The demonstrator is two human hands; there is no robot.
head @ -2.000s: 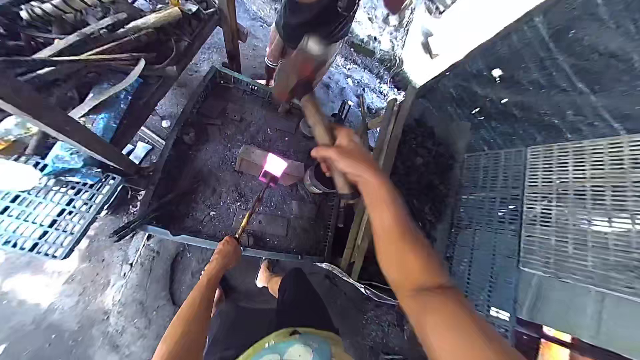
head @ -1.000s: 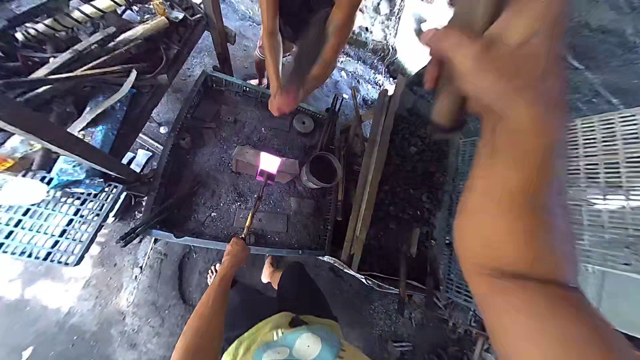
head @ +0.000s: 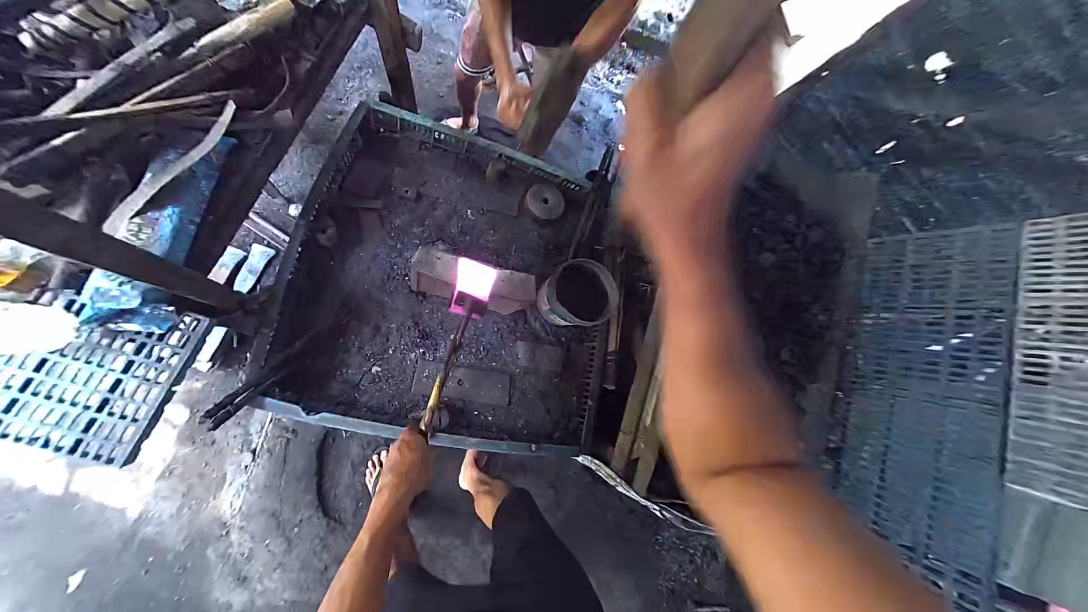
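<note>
My left hand [head: 408,463] grips the near end of a long thin rod [head: 445,365]. At the rod's far end a glowing, white-pink hot metal piece [head: 474,280] lies on a block-shaped metal anvil [head: 435,270]. My right hand [head: 693,153], blurred, is raised at the upper right and closed around a wooden handle [head: 718,42]; its tool head is out of frame. Across the crate a co-worker's hand [head: 514,104] is beside a blurred handle or hammer [head: 552,98]; which of the two cannot be told.
A plastic crate [head: 501,444] filled with dark grit surrounds the anvil. A round pot [head: 580,293] of dark contents stands right of it, with a metal disc [head: 544,201] behind. Wooden boards [head: 637,416] lie at right. A wooden rack [head: 110,251] with scrap stands left; plastic grates [head: 931,382] are at right.
Two seconds ago my right hand was lower, nearer the anvil, with a handle in it; it is now raised. The co-worker's hands have moved back from over the crate since one second ago.
</note>
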